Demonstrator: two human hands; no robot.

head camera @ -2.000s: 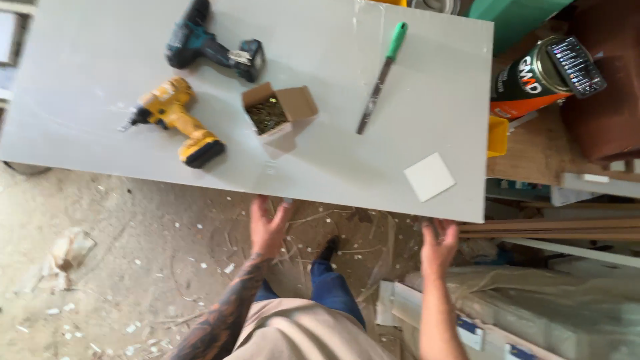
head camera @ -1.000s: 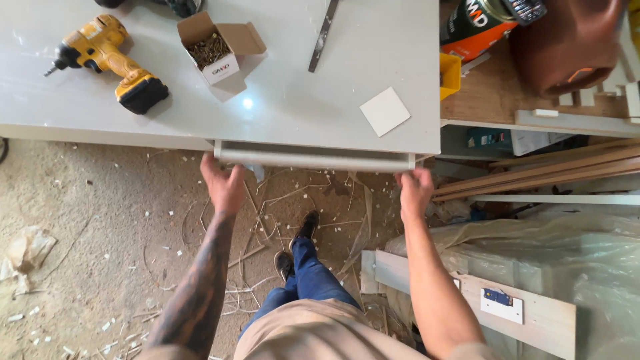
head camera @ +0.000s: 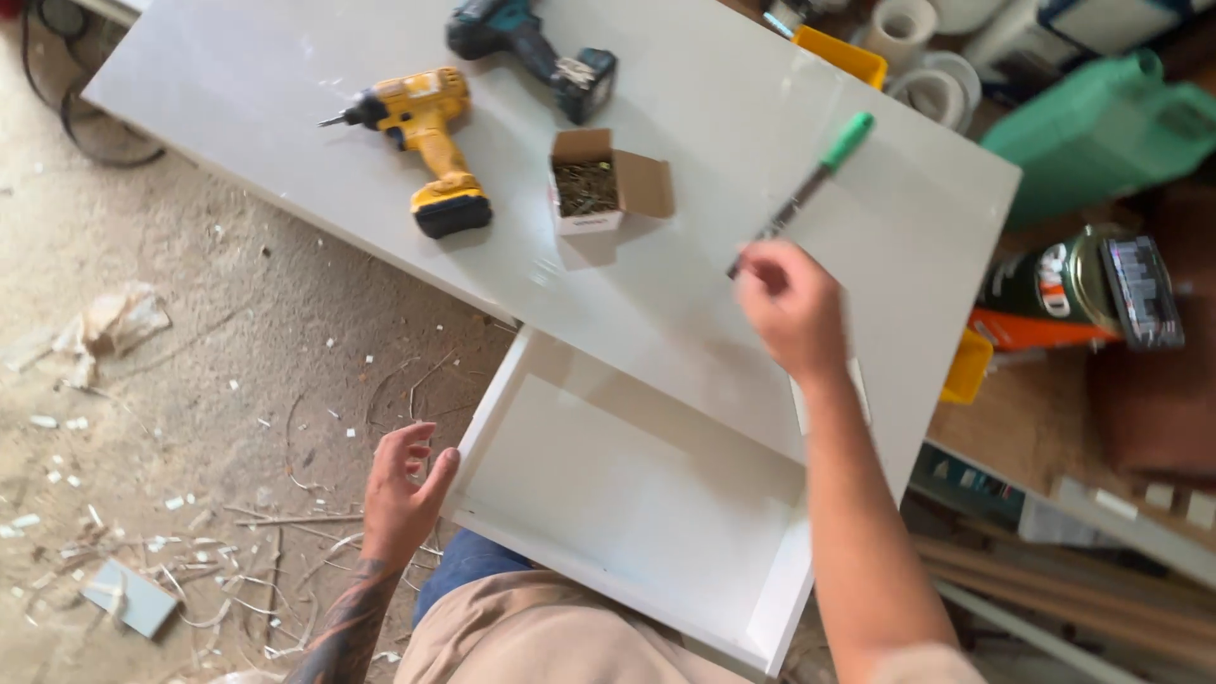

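Observation:
A white drawer (head camera: 627, 475) stands pulled out from under the pale tabletop (head camera: 665, 142). Beside its left front corner is my left hand (head camera: 407, 489), fingers apart and holding nothing. My right hand (head camera: 793, 304) hovers blurred over the tabletop at the lower end of a green-handled tool (head camera: 807, 195); whether it touches the tool I cannot tell. A white square piece (head camera: 860, 389) lies partly behind my right forearm. On the tabletop are a yellow impact driver (head camera: 427, 142), a teal and black cordless drill (head camera: 532, 47) and an open cardboard box of screws (head camera: 586, 185).
Right of the tabletop stand a green jug (head camera: 1092, 133), a paint can (head camera: 1050, 285) with a phone (head camera: 1142, 290) on it, and yellow bins (head camera: 967, 368). Wood strips (head camera: 1026, 579) lie lower right. Scraps and a grey offcut (head camera: 130, 597) litter the floor.
The drawer has come out toward me from beneath the tabletop. My right hand has left the drawer's front and moved up over the tabletop. The view has turned.

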